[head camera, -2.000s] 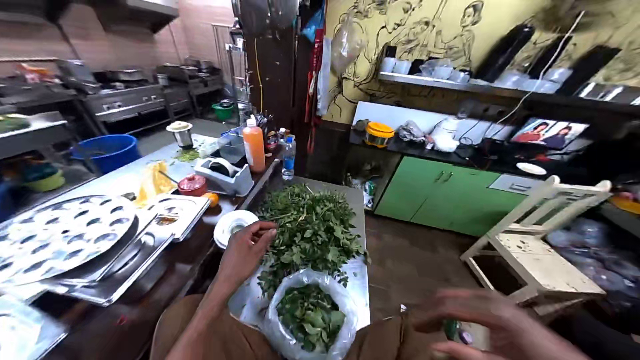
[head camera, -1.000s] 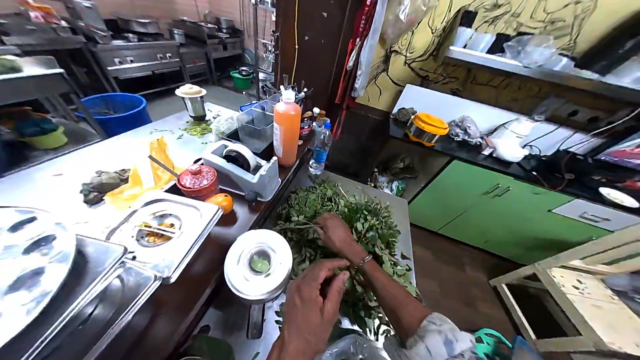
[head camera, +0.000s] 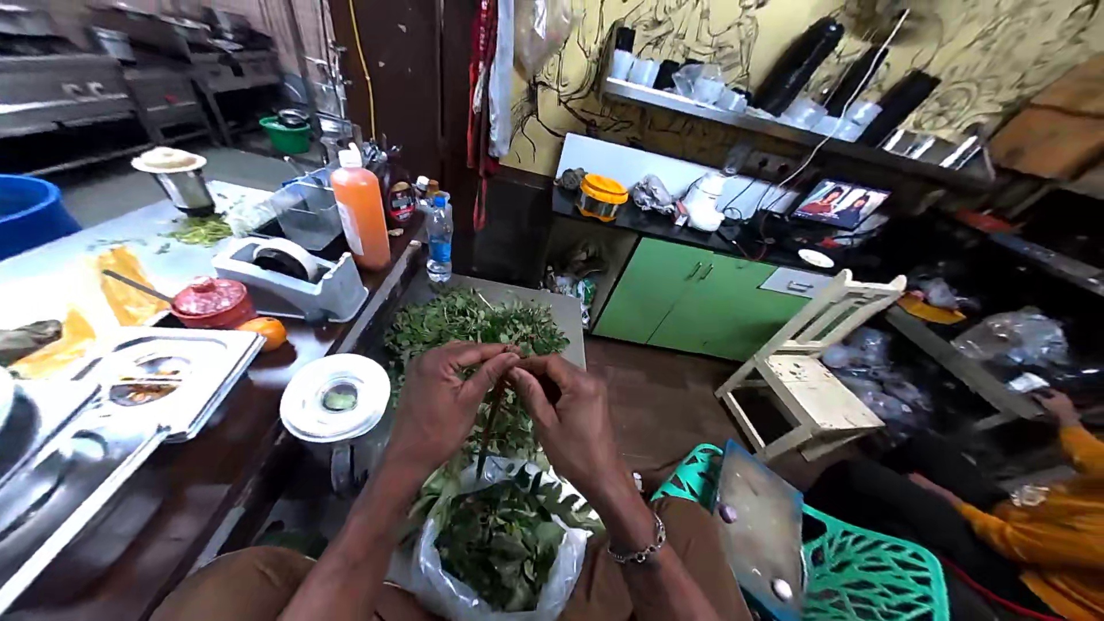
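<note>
My left hand (head camera: 444, 401) and my right hand (head camera: 565, 414) meet at the fingertips, both pinching a thin reddish-brown stem (head camera: 490, 423) that hangs down between them. Below them, a clear plastic bag (head camera: 561, 573) stands open between my thighs with green leaves (head camera: 500, 539) inside. Behind my hands a heap of leafy green sprigs (head camera: 474, 323) lies on a metal-topped table (head camera: 565, 312). A bracelet circles my right wrist. Whether leaves remain on the lower end of the stem is hard to tell against the bag's leaves.
At left are a white-lidded container (head camera: 335, 398), steel pans (head camera: 198, 371), a tape dispenser (head camera: 293, 280), an orange bottle (head camera: 360, 211) and a water bottle (head camera: 439, 237). At right are a green plastic basket (head camera: 880, 561), a cutting board (head camera: 759, 526), a wooden chair (head camera: 806, 388) and a seated person (head camera: 1026, 517).
My right hand has left the leaf heap, where it was a second ago, and now meets my left hand above the bag with a stem between them. The view has swung right.
</note>
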